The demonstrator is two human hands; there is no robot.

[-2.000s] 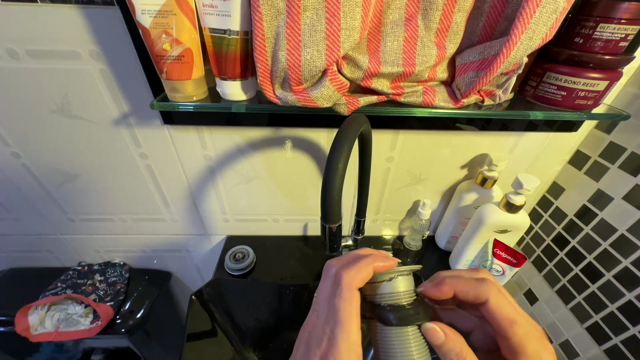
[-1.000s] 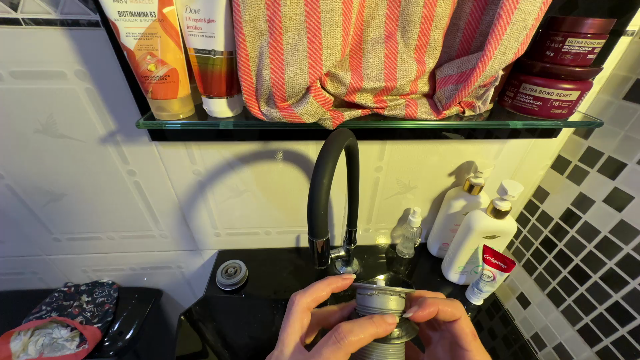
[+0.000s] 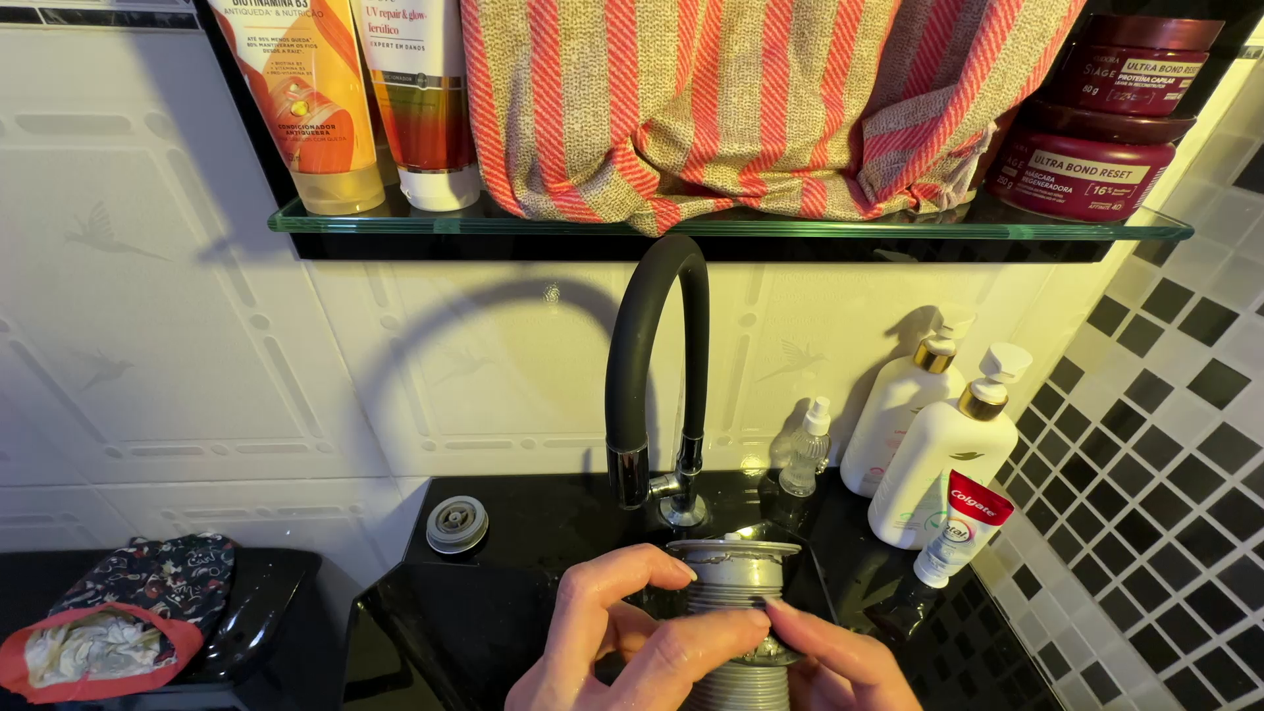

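A grey threaded sink drain fitting (image 3: 736, 573) with a flared rim stands upright between my hands, low in the view over the black basin. My left hand (image 3: 632, 642) grips it from the left, with the index finger near the rim and the thumb against the front. From the right, my right hand (image 3: 839, 657) pinches a dark ring or nut (image 3: 775, 650) around the threads. The lower end of the fitting runs out of view. A round grey drain piece (image 3: 457, 524) lies on the black counter to the left.
A black flexible faucet (image 3: 657, 336) rises behind my hands, below a glass shelf (image 3: 731, 229) with tubes, jars and a striped cloth (image 3: 691, 109). At right stand pump bottles (image 3: 943, 469), a small spray bottle (image 3: 805, 449) and a Colgate tube (image 3: 963, 533). A patterned fabric pouch (image 3: 148, 612) lies at left.
The fitting, tilted in my hands two seconds ago, is now more upright. My fingers have shifted around it, with the right fingertips now at the dark ring. The view has moved somewhat.
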